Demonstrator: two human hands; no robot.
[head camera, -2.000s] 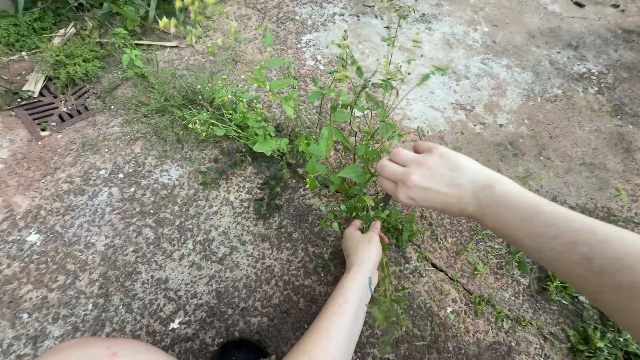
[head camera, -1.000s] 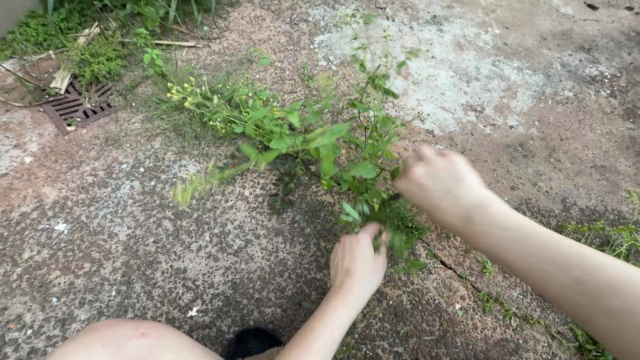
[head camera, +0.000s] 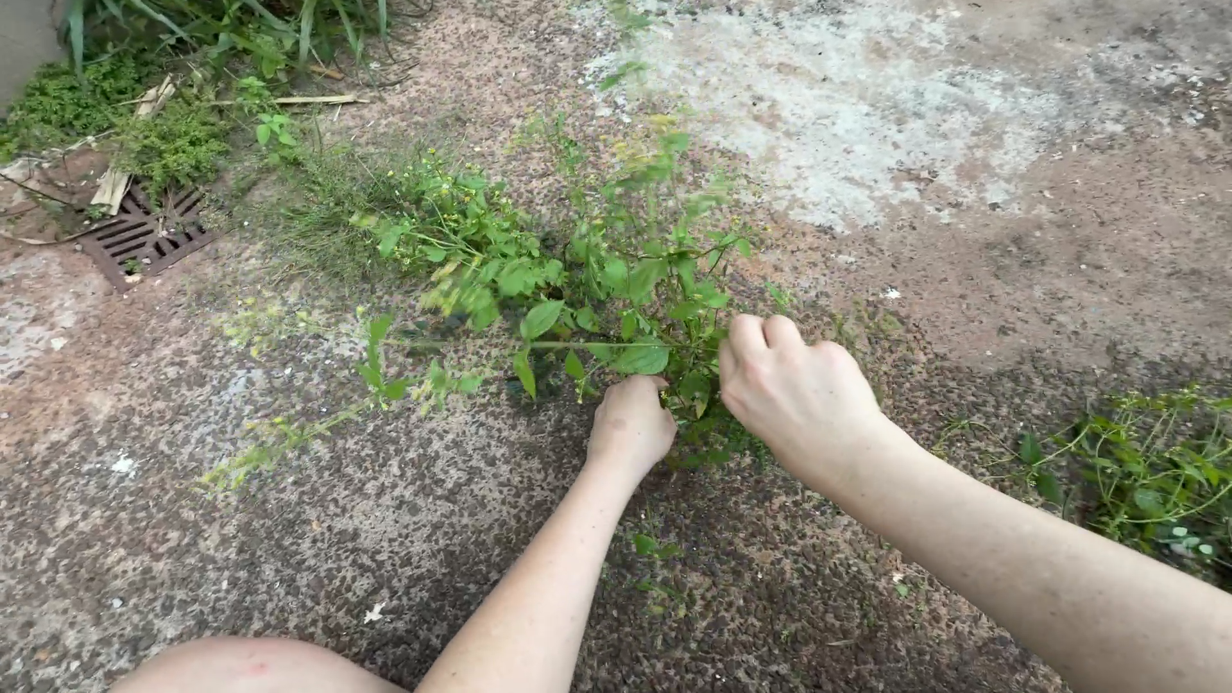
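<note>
A leafy green weed (head camera: 640, 279) with small yellow flower heads spreads over rough concrete in the middle of the view. My left hand (head camera: 632, 421) has its fingers closed on stems low in the plant, and the fingertips are partly hidden by leaves. Just to the right, my right hand (head camera: 794, 385) is a closed fist against the plant's right side, its fingertips turned away and out of sight; what it grips cannot be seen clearly. One long stem with leaves lies out to the left above my left hand, its flowering ends blurred.
A rusty metal drain grate (head camera: 144, 236) lies at the upper left, with a dry wood strip (head camera: 125, 164) and low greenery (head camera: 173, 135) beside it. More weeds (head camera: 1145, 472) lie at the right edge. My bare knee (head camera: 255, 666) shows at the bottom left.
The long flowering stem reaches further out to the left than two seconds ago. Both hands stay low at the plant. A clump of weeds shows more fully at the right edge.
</note>
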